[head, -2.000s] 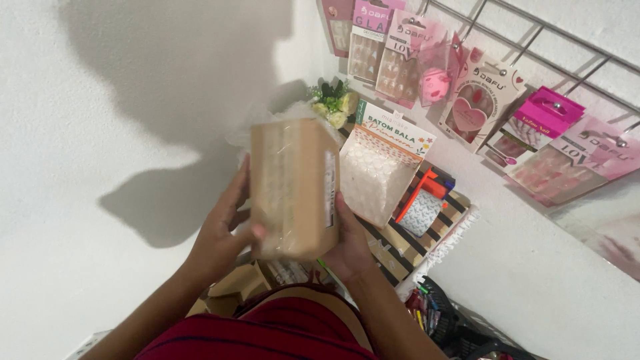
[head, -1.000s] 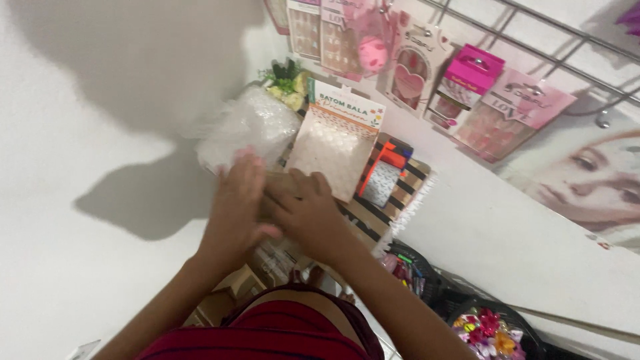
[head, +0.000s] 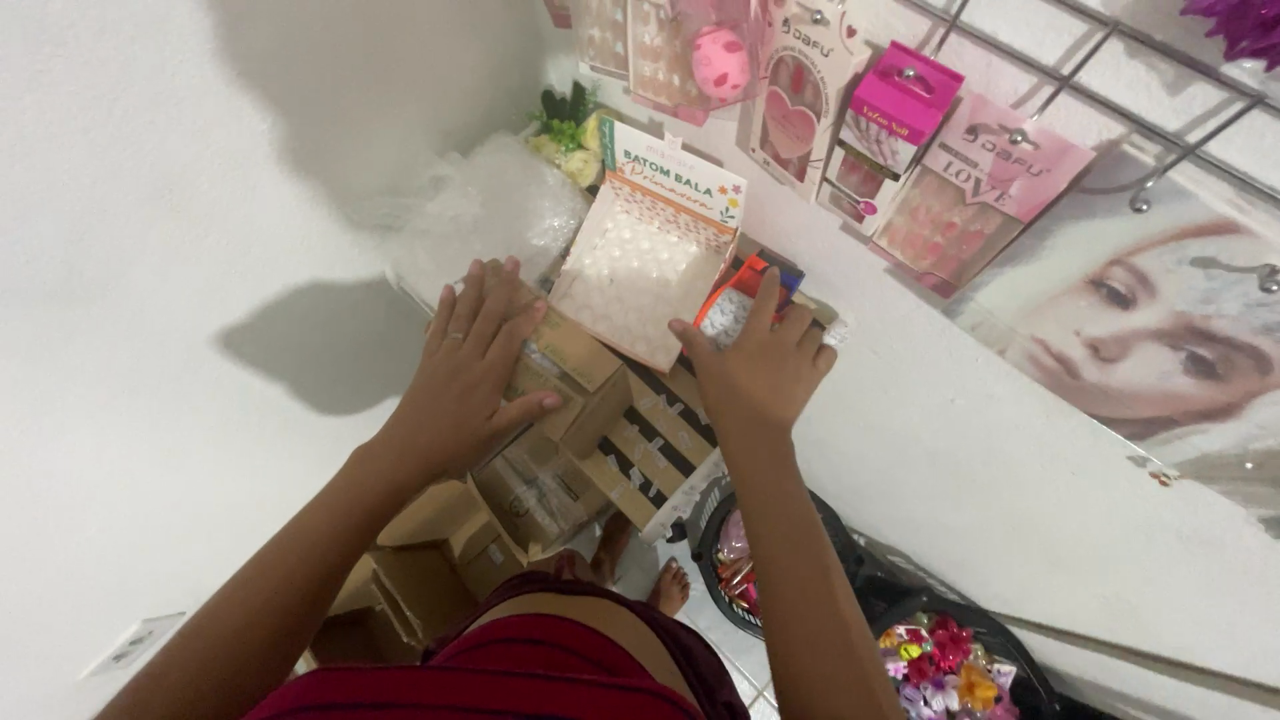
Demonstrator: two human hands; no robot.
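Observation:
My left hand [head: 480, 360] lies spread on top of a small cardboard box [head: 575, 375], which rests on a striped surface [head: 655, 430]. Over a tape dispenser [head: 727, 315] with an orange-red frame and a patterned roll hangs my right hand [head: 765, 365], its fingertips at the frame; whether it grips is unclear. Between my hands a printed card display box [head: 650, 250] with a white bubbled inside leans back. Crumpled clear bubble wrap [head: 500, 205] is heaped behind my left hand, beside artificial flowers [head: 575, 150].
Packs of false nails [head: 795, 100] hang from a metal grid rack [head: 1060, 75] along the wall. Open cardboard boxes [head: 440, 560] stand below at left. Black baskets with colourful items [head: 945, 660] are at lower right, near a wall poster [head: 1150, 340] of a face.
The wrapped cardboard box held in both hands two seconds ago is out of them. My hands have moved apart, the right one to the tape dispenser.

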